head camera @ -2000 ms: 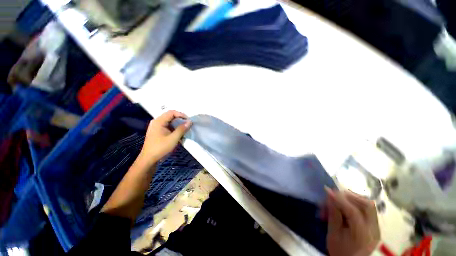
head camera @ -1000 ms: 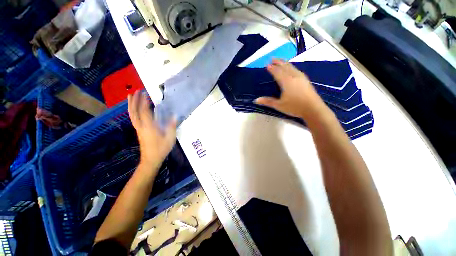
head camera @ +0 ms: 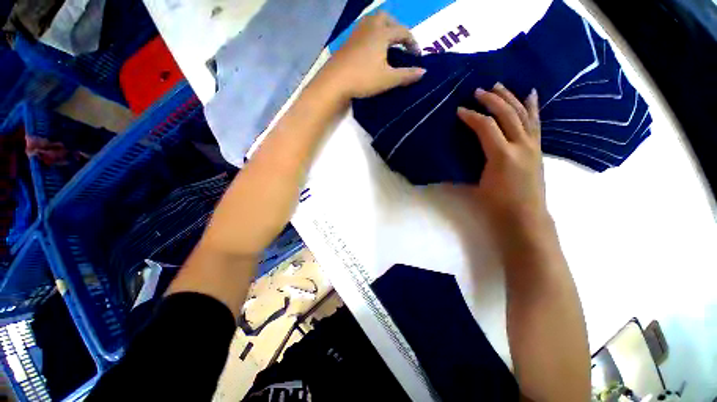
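A fanned bundle of navy cut pieces point(head camera: 586, 129) with pale edge lines lies on the white table. My left hand point(head camera: 377, 59) grips the bundle's upper left end between thumb and fingers. My right hand point(head camera: 511, 141) lies on top of the bundle's middle with its fingers spread a little. A single navy piece point(head camera: 432, 322) with an angled end lies nearer to me, partly under my right forearm. Grey-blue pieces point(head camera: 271, 71) lie at the table's left edge, beyond my left forearm.
The white table point(head camera: 409, 228) has a printed ruler along its front edge. Blue crates point(head camera: 75, 259) with dark fabric stand below at left, by a red object point(head camera: 153, 78). A bright blue strip point(head camera: 428, 14) lies behind the bundle. The metal machine plate point(head camera: 629, 357) shows at lower right.
My left hand has moved from the grey-blue pieces to the navy bundle and taken hold of its left end. My right hand has stayed on the bundle. The grey-blue piece now lies at left, released.
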